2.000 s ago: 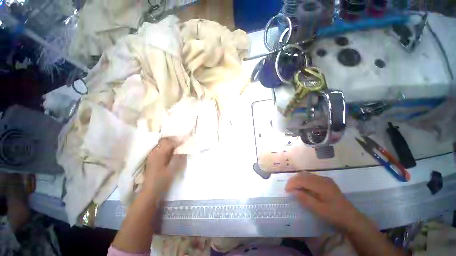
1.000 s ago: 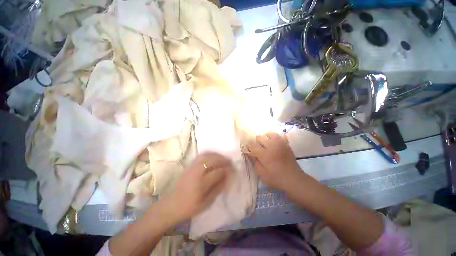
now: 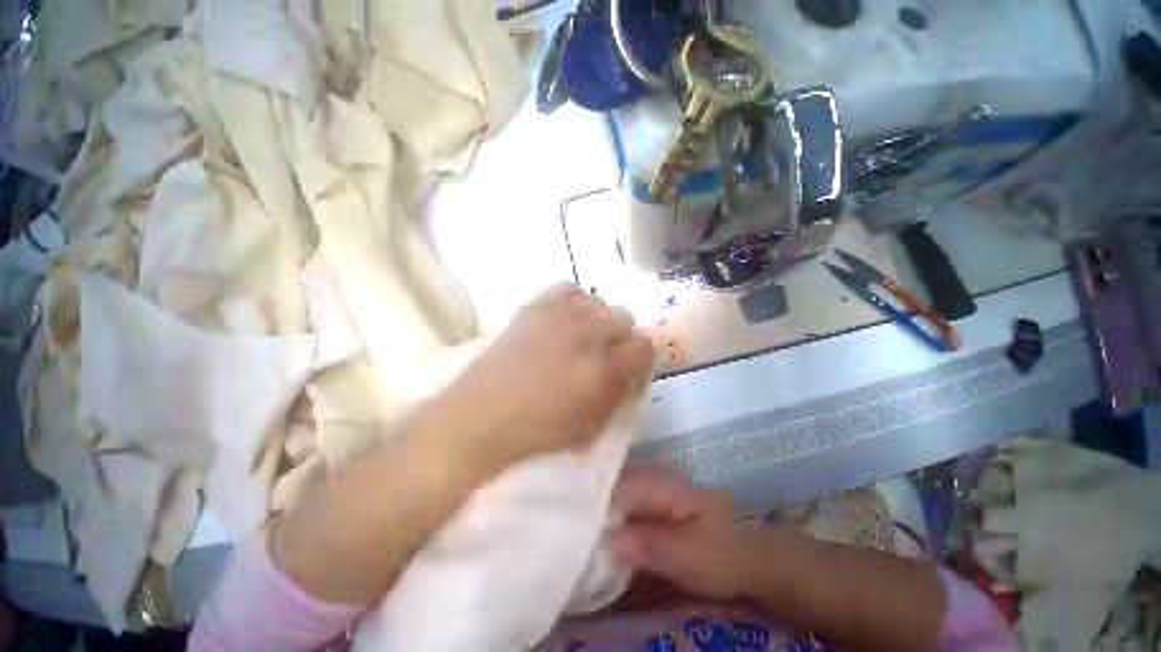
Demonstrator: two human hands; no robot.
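A cream fabric piece (image 3: 509,541) hangs over the table's front edge towards my lap. My left hand (image 3: 567,369) is closed on its upper part, just left of and below the needle area. My right hand (image 3: 668,529) is lower, at the table edge, with its fingers on the fabric's right side. The white sewing machine head (image 3: 942,89) stands to the right, its chrome guard (image 3: 815,159) near the needle. Bright lamp glare hides the needle and presser foot.
A large cream fabric heap (image 3: 204,242) covers the left. A brass key (image 3: 700,102) hangs at the machine head. Snips (image 3: 898,303), a black tool (image 3: 936,270), a small black part (image 3: 1025,344) and a phone (image 3: 1110,325) lie right. More cream pieces (image 3: 1089,535) are at lower right.
My left hand has moved up and right towards the needle, gripping the fabric. My right hand has dropped from beside the needle to the table edge. The camera view has shifted.
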